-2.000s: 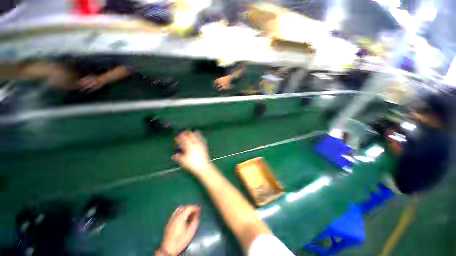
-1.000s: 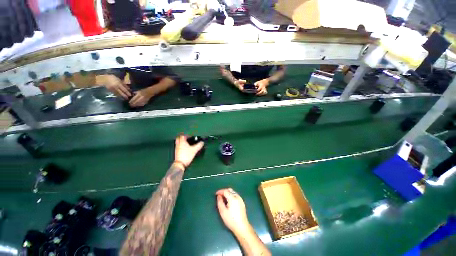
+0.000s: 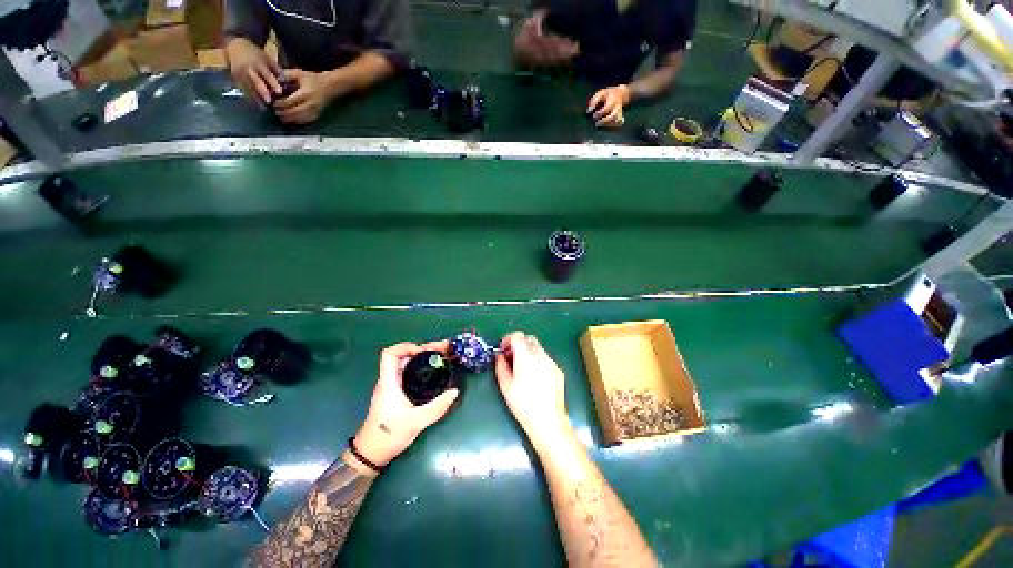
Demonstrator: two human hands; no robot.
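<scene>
My left hand (image 3: 402,413) grips a black cylindrical housing (image 3: 427,377), its open face turned up toward me with a green component on it. A round wired inner part (image 3: 472,351) sits just right of the housing, joined to it by thin red wires. My right hand (image 3: 529,377) pinches at the right edge of this round part, by a short pale lead; the fingertips are too small to tell exactly what they hold. An open cardboard box (image 3: 639,357) with small brownish metal pieces lies right of my right hand.
Several partly assembled units (image 3: 167,466) cluster at left. One upright cylinder (image 3: 564,255) stands beyond the pale line; another wired unit (image 3: 139,272) lies far left. A blue bin (image 3: 889,353) is at right. Two people work across the rail (image 3: 489,149).
My left hand has drawn back from the far strip to in front of me with a housing and its wired part. My right hand has come up beside it. The view has shifted downward.
</scene>
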